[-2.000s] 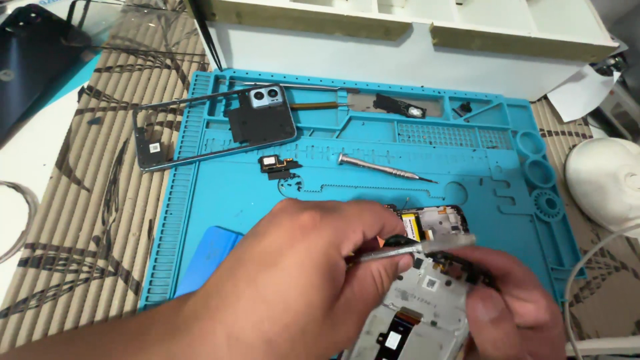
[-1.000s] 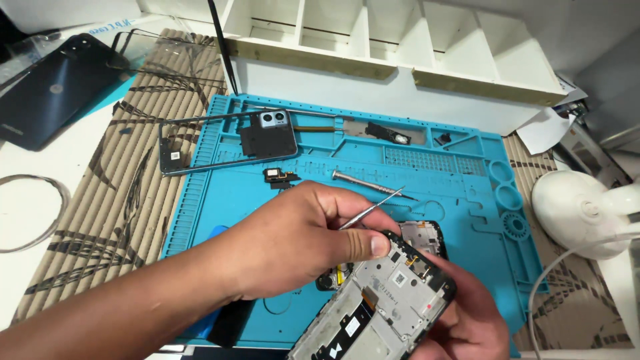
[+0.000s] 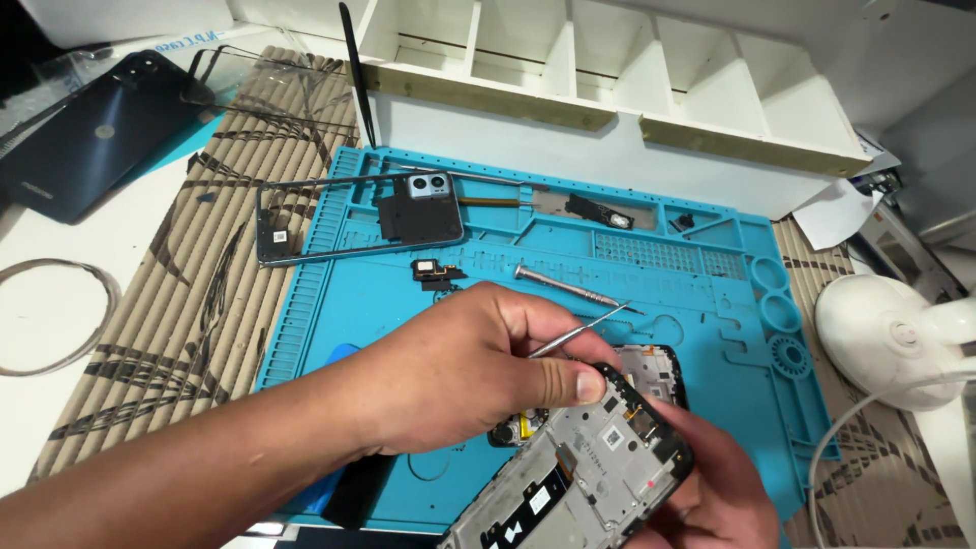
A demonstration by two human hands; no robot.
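Note:
My left hand [image 3: 488, 374] pinches the top corner of an opened phone's metal midframe [image 3: 602, 450] between thumb and fingers. A thin metal pick-like tool [image 3: 568, 339] also sits in its fingers, its tip pointing up and right. My right hand [image 3: 713, 465] grips the same midframe from its right side and underneath. Behind the midframe, partly hidden by it and my left hand, another opened phone body [image 3: 656, 366] lies on the blue repair mat [image 3: 732, 396]. Above my hands a precision screwdriver [image 3: 568, 286] rests on the mat, with a small black speaker module [image 3: 435, 271] to its left.
A phone frame with a camera cover [image 3: 423, 206] lies across the mat's upper left. A dark phone [image 3: 99, 137] is at far left, above a wire coil [image 3: 57, 316]. A white compartment shelf [image 3: 610, 69] stands behind the mat. A white lamp base [image 3: 888, 339] and cable are at right.
The midframe is now raised and tilted over the other phone body, which shows behind it. My left thumb has come onto its top corner.

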